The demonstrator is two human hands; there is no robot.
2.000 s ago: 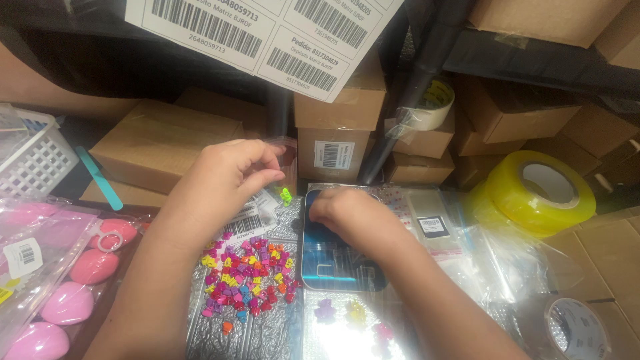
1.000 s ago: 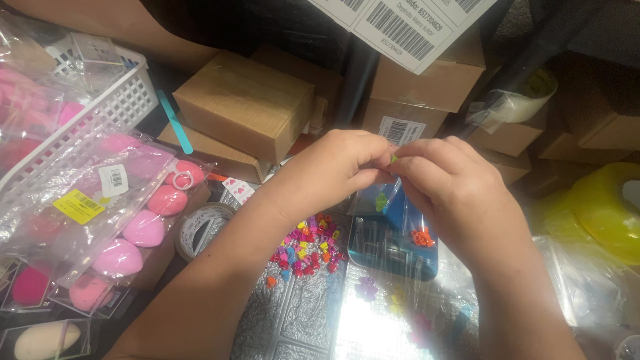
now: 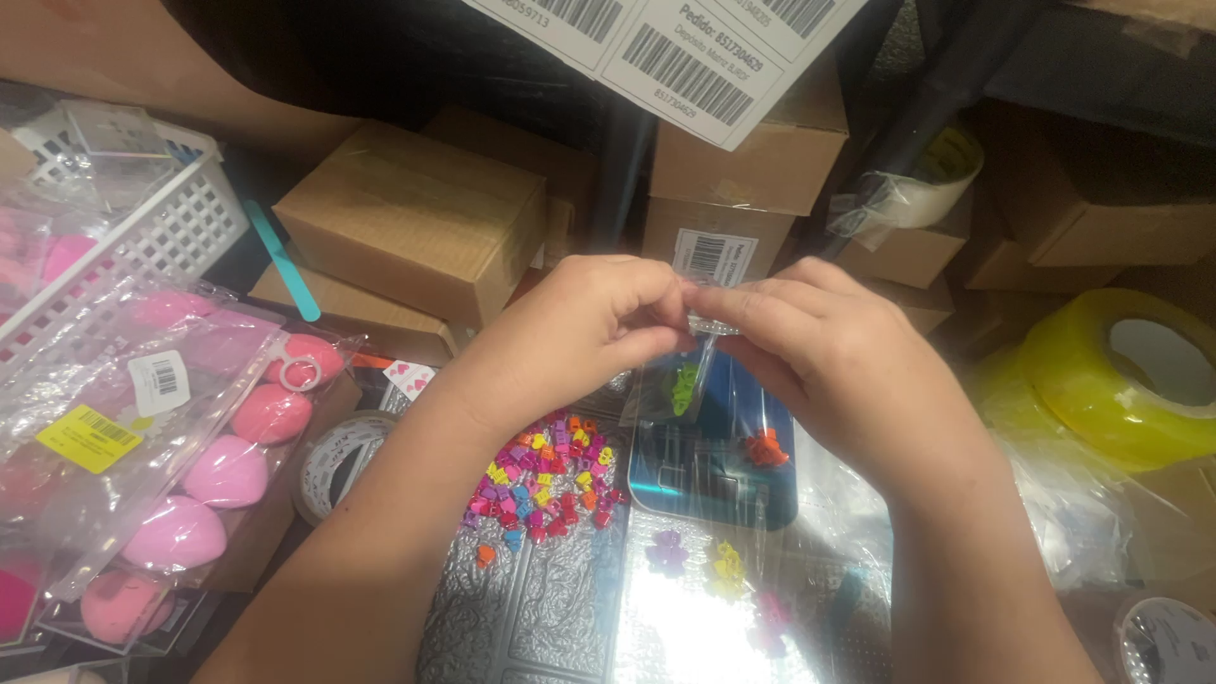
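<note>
My left hand [image 3: 608, 323] and my right hand [image 3: 798, 332] meet at the centre, both pinching the top of a small clear plastic bag [image 3: 705, 366]. Lime-green small pieces [image 3: 682, 388] sit low in that bag. Beneath the hands lies a blue, shiny rectangular case [image 3: 703, 484], with a cluster of orange-red pieces [image 3: 765, 446] over its right side. Left of it, a pile of small multicoloured plastic pieces [image 3: 551, 480] rests on a silver embossed surface [image 3: 565, 608]. Purple pieces [image 3: 668, 551], yellow pieces [image 3: 727, 568] and pink pieces [image 3: 771, 617] lie nearer, seemingly under clear plastic.
Bagged pink makeup sponges [image 3: 225, 470] and a white plastic basket [image 3: 190, 204] stand left, near a teal stick [image 3: 283, 261]. Cardboard boxes [image 3: 408, 218] line the back. Yellow tape rolls [image 3: 1111, 380] sit right; a tape roll [image 3: 332, 465] is beside my left forearm. A barcode sheet [image 3: 693, 57] hangs above.
Two seconds ago my hands were apart, the left by a green piece and the right over the blue case. They have since come together at the bag. The view has shifted.
</note>
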